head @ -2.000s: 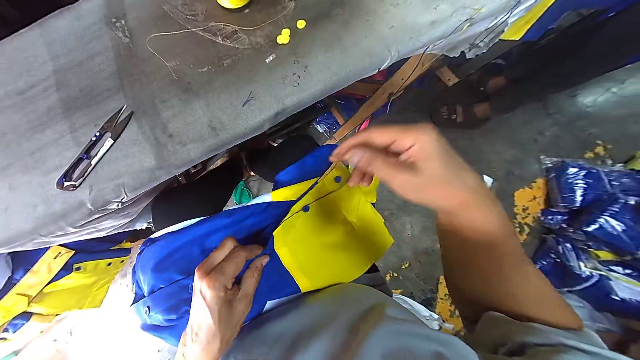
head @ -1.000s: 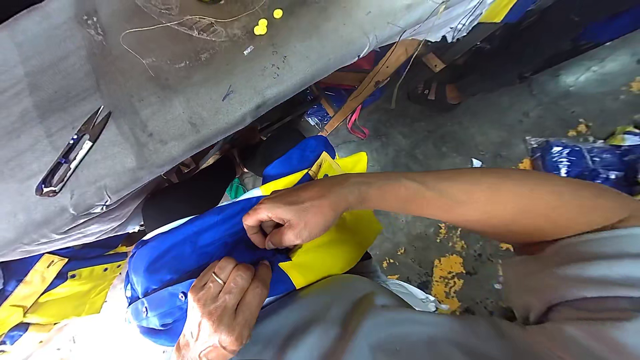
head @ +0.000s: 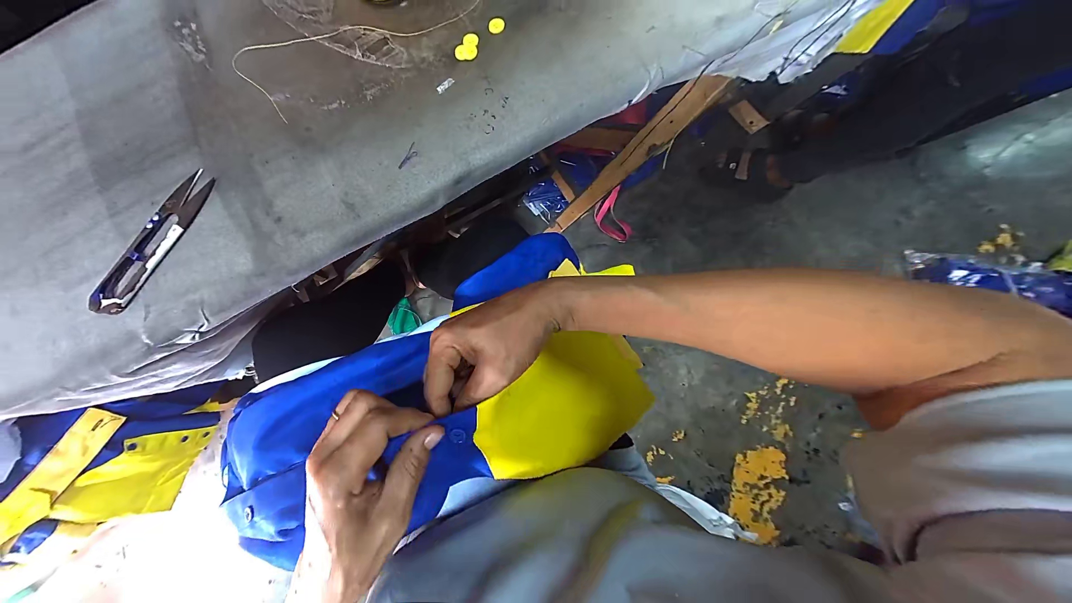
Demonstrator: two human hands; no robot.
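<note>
A blue and yellow garment lies across my lap, with a blue button on its blue edge and another button at the lower left. My left hand pinches the blue edge between thumb and fingers, just left of the first button. Close beside it, my right hand is curled over the same edge, fingertips down at the cloth; whether it holds a needle or thread cannot be seen. Thread snips rest on the grey cloth-covered table.
Loose yellow buttons and a pale thread lie on the table. More blue and yellow garments are at lower left. A wooden bar slants under the table edge. Plastic-wrapped blue bundles and a person's foot are at right.
My right hand was raised above the yellow part two seconds ago and has come down to the blue edge beside my left hand.
</note>
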